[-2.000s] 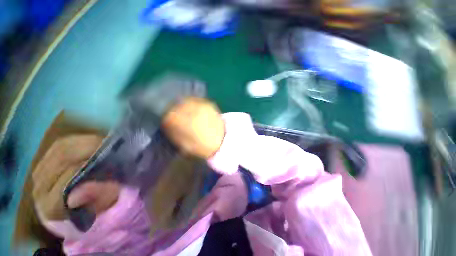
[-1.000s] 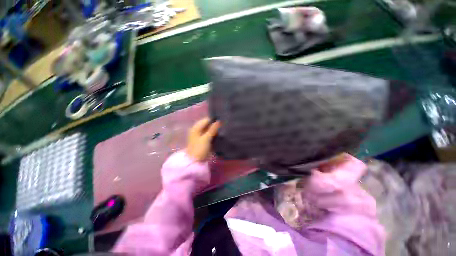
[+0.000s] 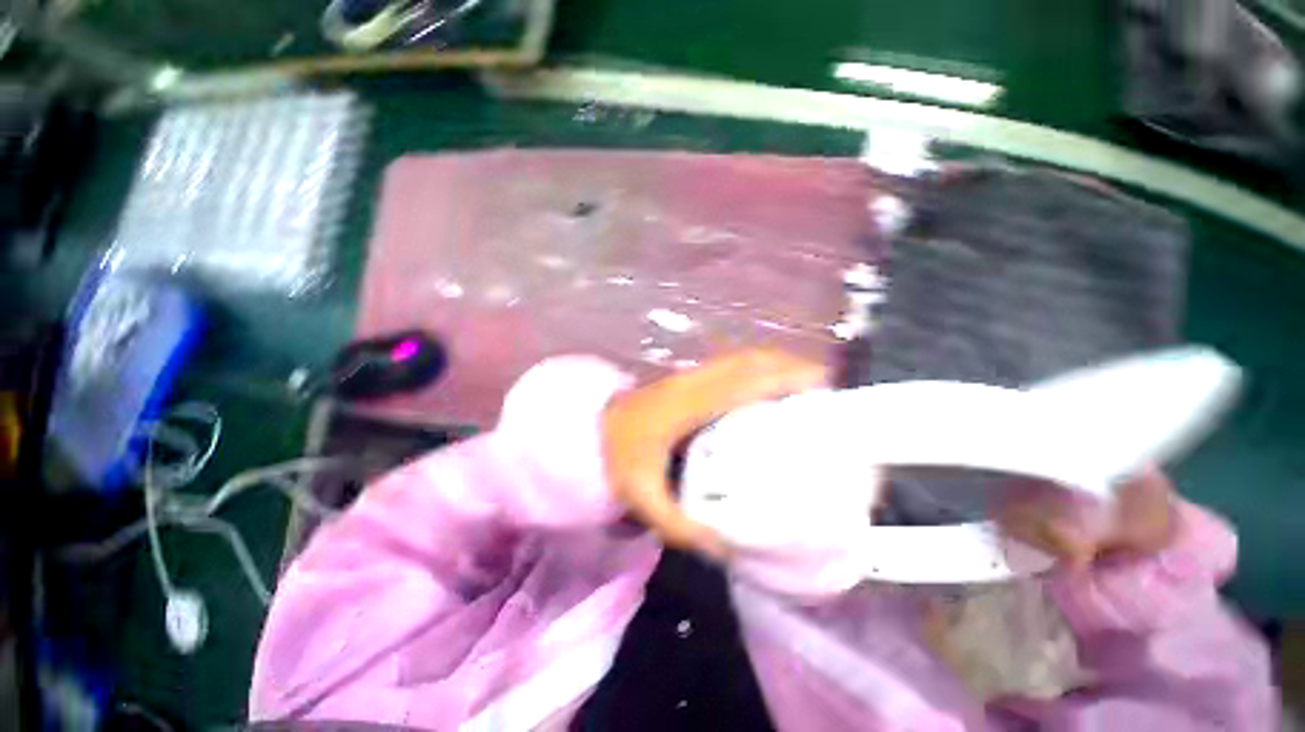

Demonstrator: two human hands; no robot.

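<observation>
White cat-ear headphones [image 3: 930, 429] are held in front of my body, blurred by motion. My left hand [image 3: 709, 436] is closed around the ear cup at their left end. My right hand [image 3: 1095, 515] holds the right part of the headphones, below a pointed white ear. The dark textured foam pad [image 3: 1023, 279] lies flat on the bench behind the headphones, right of the pink mat [image 3: 487, 229]. Clear shiny film [image 3: 666, 322] lies on the pink mat.
A black mouse [image 3: 389, 365] with a pink glow is at the mat's left edge. Left of it are a white grid tray [image 3: 243, 186], a blue tray [image 3: 129, 358] and a loose white cable [image 3: 172, 508] with a white disc. A pale rail crosses behind.
The dark pad has left my hands and lies on the bench. Both hands now hold the white headphones. The view has shifted, bringing the white cable in at the left.
</observation>
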